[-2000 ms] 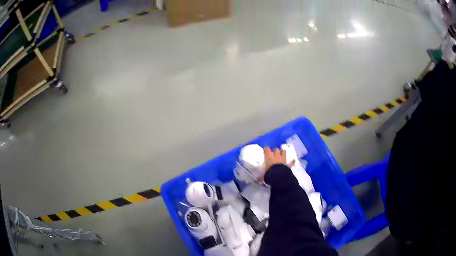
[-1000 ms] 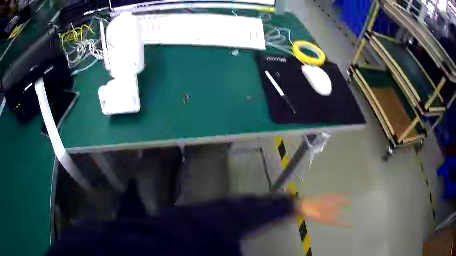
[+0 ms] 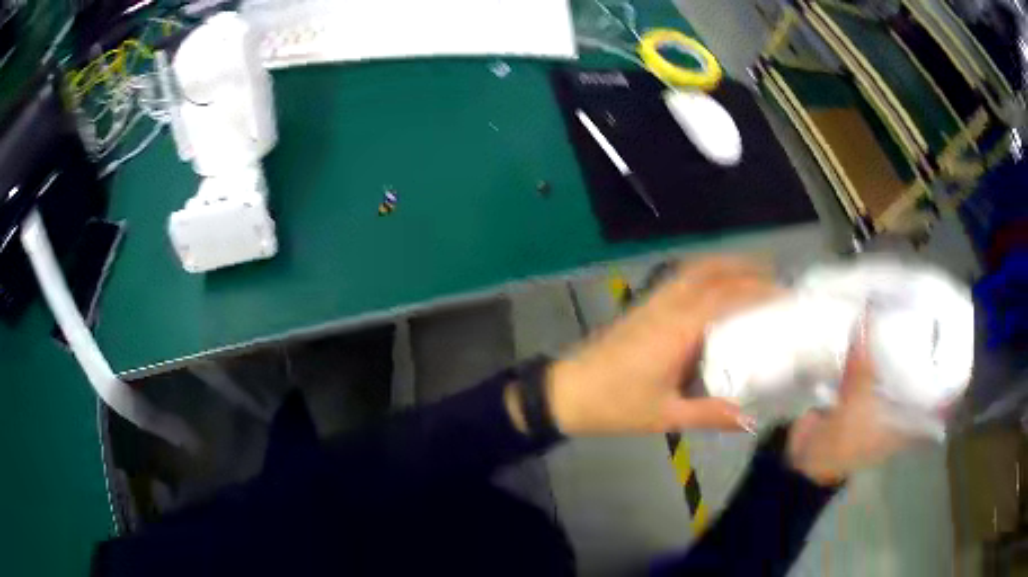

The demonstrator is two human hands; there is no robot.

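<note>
A white security camera, blurred, is held in the air off the bench's front right corner. My left hand reaches across from the left and has its fingers and thumb around the camera's left end. My right hand grips it from below, near the round right end. The camera's lens does not show. A second white camera rests on the green bench at the left, its flat rectangular base towards me.
A black mouse pad bears a white mouse and a pen. A yellow tape roll, white keyboard and tangled cables lie behind. Small specks lie mid-bench. A black printer trails a white strip. A cart stands right.
The view has turned from the blue crate to the bench. A second ago my left hand was stretched out empty; now both hands hold a white camera above the floor at the right.
</note>
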